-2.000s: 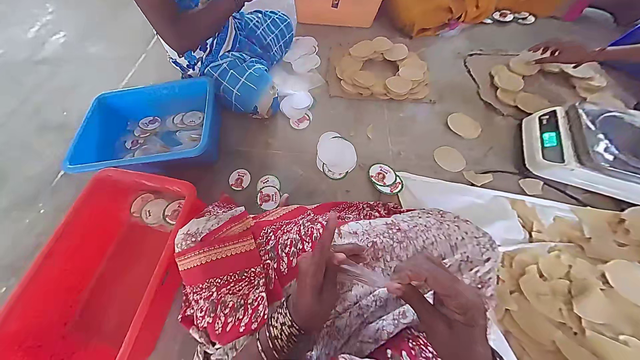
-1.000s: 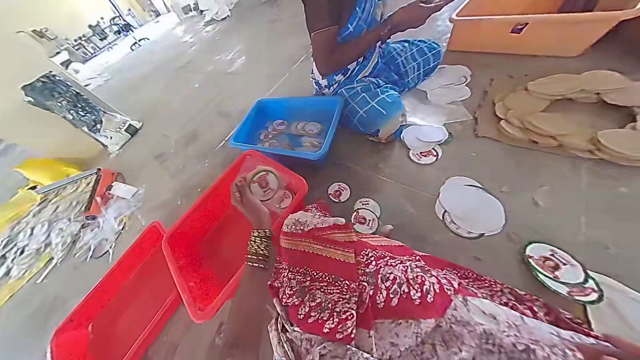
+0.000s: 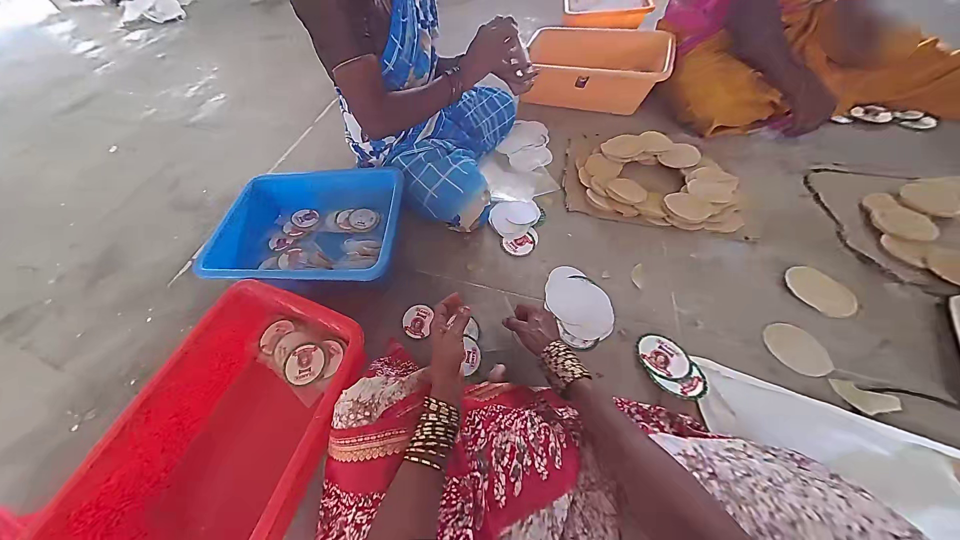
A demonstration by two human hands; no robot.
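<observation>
My left hand [image 3: 448, 337], with gold bangles at the wrist, is raised over my lap beside round printed labels [image 3: 418, 321]. Its fingers are bent; whether they hold anything is unclear. To its right, my right hand [image 3: 534, 328] reaches toward the floor with fingertips close together, at the left edge of a pile of white discs [image 3: 581, 304]. A faint thin sliver shows by its fingertips, too blurred to name. More printed round labels [image 3: 664, 357] lie farther right. The red plastic tub [image 3: 341, 319] at left holds several clear packets with round labels [image 3: 304, 364].
A blue tub [image 3: 300, 274] with labelled packets stands behind the red one. A person [image 3: 390, 97] sits beside it, near an orange tub [image 3: 592, 88]. Flat beige discs [image 3: 690, 206] form a ring on cardboard. Another seated person [image 3: 780, 67] is at upper right.
My left hand has left the red tub, where it was at a labelled packet a second ago, and is over my lap. My right hand is back in view. The view has swung right.
</observation>
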